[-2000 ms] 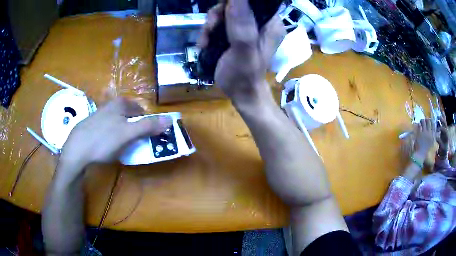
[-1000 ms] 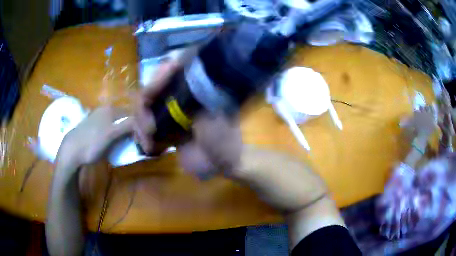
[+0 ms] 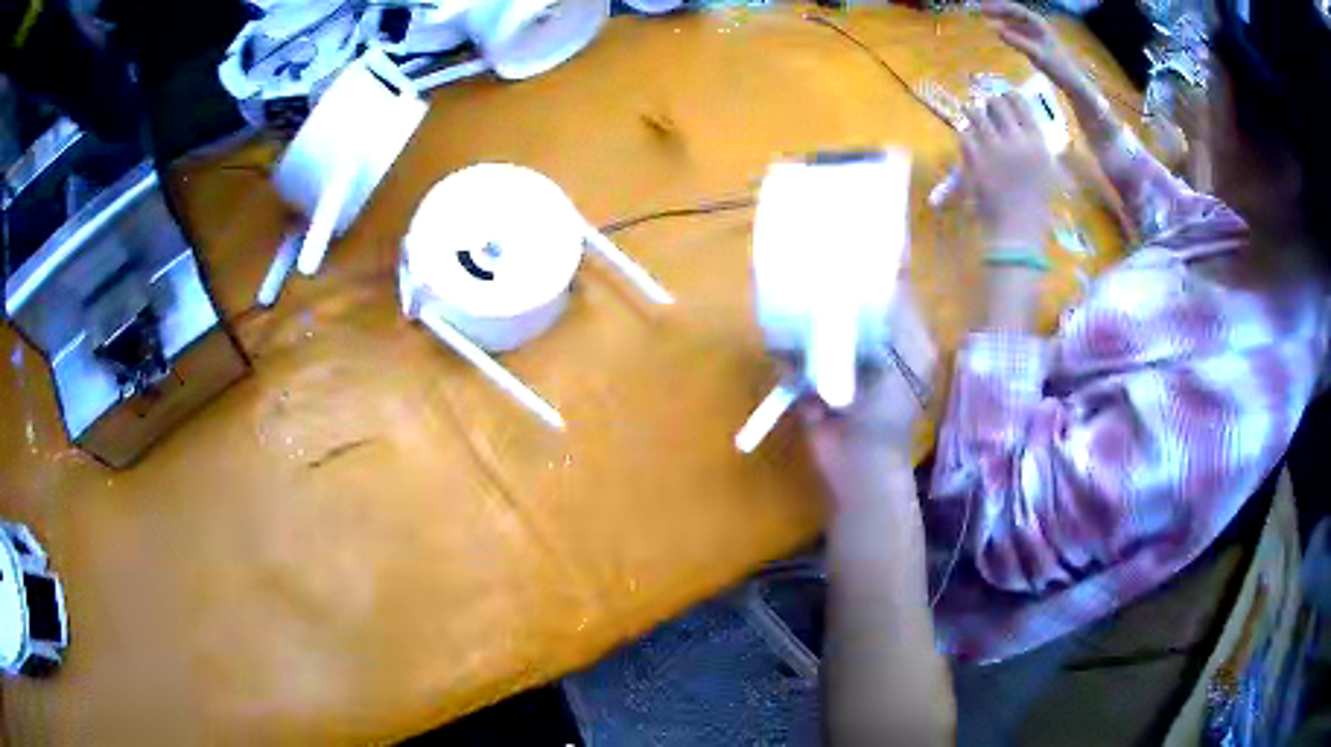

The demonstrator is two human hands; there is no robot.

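Note:
My right hand (image 3: 876, 401), blurred, holds a white plastic housing (image 3: 829, 241) above the right part of the bench. The housing's rounded body points away from me. Two white arms extend from its near end, and a thin wire hangs beside my hand. The hand partly hides the near end. My left hand is not in view. A round white unit (image 3: 496, 248) with two straight arms and a dark curved slot lies on the bench to the left of the held one.
A metal feeder box (image 3: 124, 314) stands at left. More white units (image 3: 350, 139) are piled at the back left. Another housing with a black square (image 3: 29, 598) is cut off at the left edge. A person in a checked shirt (image 3: 1139, 394) works at right, hands on a small white part.
The view has swung right, so the bench things appear farther left. The black screwdriver has left the picture, and so has my left hand. My right hand now holds a white housing.

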